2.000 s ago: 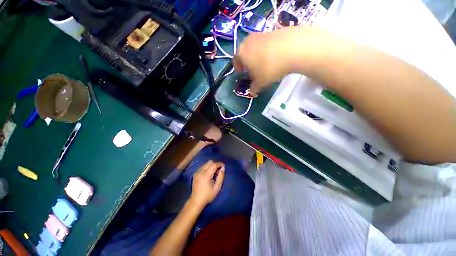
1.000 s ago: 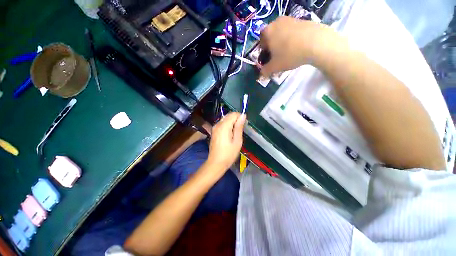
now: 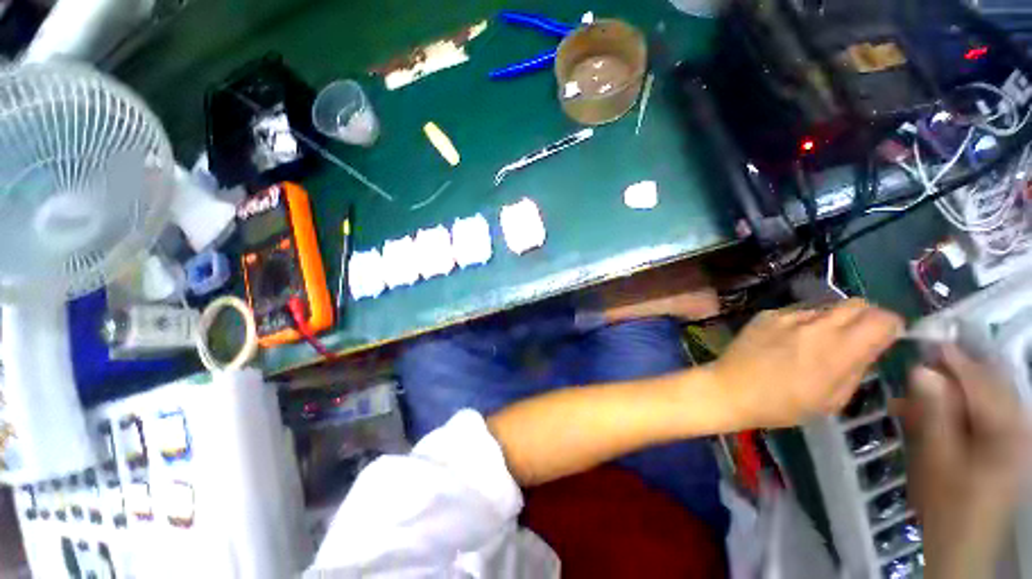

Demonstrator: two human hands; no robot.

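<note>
My left hand (image 3: 792,362) reaches right over my lap, fingers close together at the edge of a white foam tray (image 3: 843,489) with dark watches (image 3: 877,435) in slots. My right hand (image 3: 964,435) is blurred over the same tray, near my left fingertips. A small whitish strip or blur (image 3: 930,333) shows between the hands; what it is cannot be told. The hands hide part of the tray. A thin white lead (image 3: 835,277) shows just behind my left hand.
Several pale watches (image 3: 433,251) lie in a row on the green mat (image 3: 588,243). Behind them are tweezers (image 3: 543,155), a brown tub (image 3: 601,70) and a white piece (image 3: 641,195). A multimeter (image 3: 285,262), fan (image 3: 79,181) and foam tray (image 3: 226,452) are left; a black station (image 3: 843,102) is right.
The view has swung left, bringing in the fan and multimeter. My right hand has left the charging watches and is now beside my left hand over the foam tray.
</note>
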